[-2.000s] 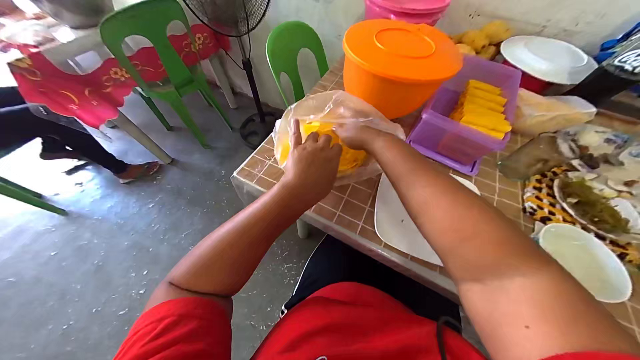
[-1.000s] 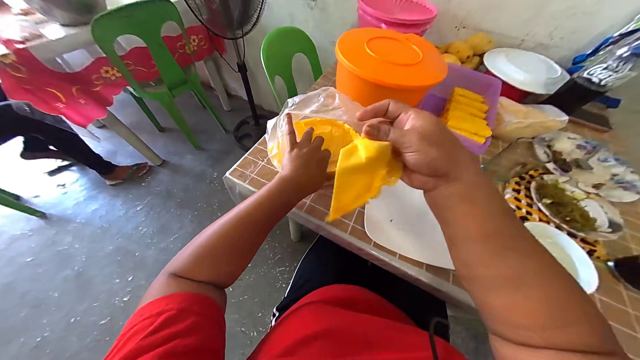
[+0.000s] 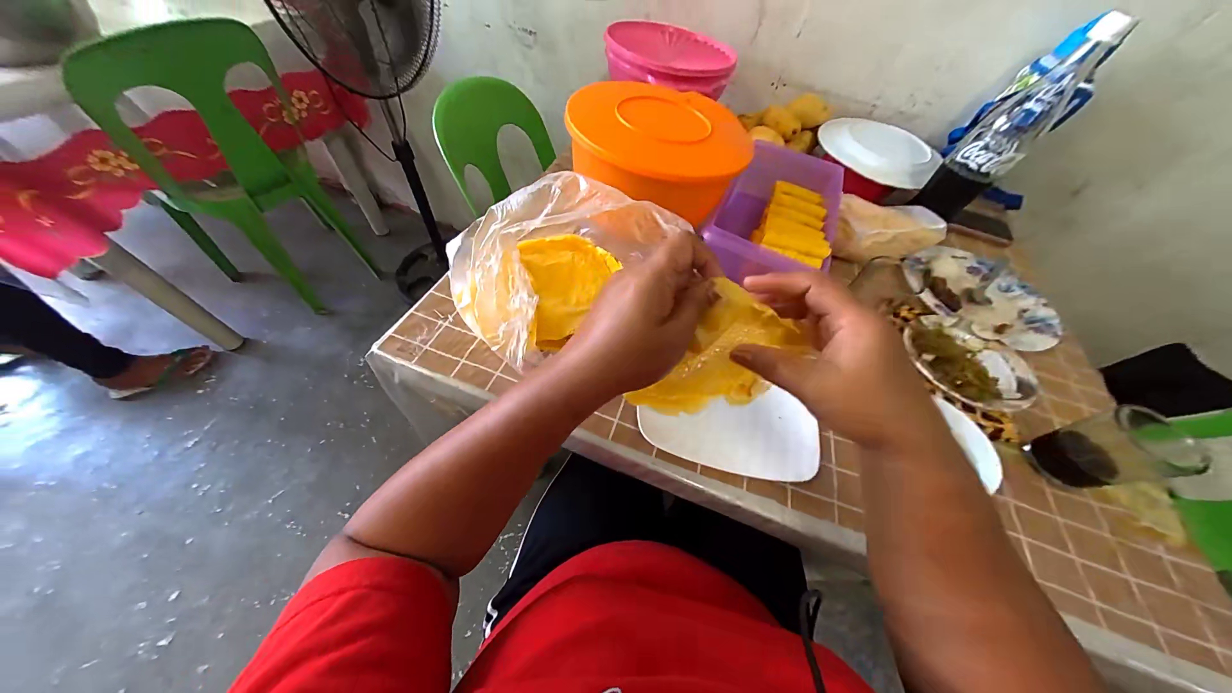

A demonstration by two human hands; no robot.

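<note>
A thin yellow wrapper sheet (image 3: 717, 346) hangs spread between both hands above a white plate (image 3: 736, 438). My left hand (image 3: 650, 313) pinches its upper left edge, and my right hand (image 3: 833, 351) has its right edge between thumb and fingers. More yellow wrappers (image 3: 566, 284) lie in an open clear plastic bag (image 3: 491, 279) just left of my left hand. Behind the hands, yellow rolls (image 3: 794, 226) are lined up in a purple plastic container (image 3: 731, 245), next to an orange lidded tub (image 3: 659, 144).
Right of the hands are a plate of green food (image 3: 962, 366), a white bowl (image 3: 972, 448) and a glass of dark drink (image 3: 1107, 452). A cola bottle (image 3: 1001, 135) stands by the wall. Green chairs (image 3: 212, 125), a stand fan (image 3: 385, 48) and another person's foot (image 3: 164, 371) are at left.
The right hand has come out of the bag with a folded wrapper, now opened out over the plate. My left hand has moved from the bag onto that wrapper.
</note>
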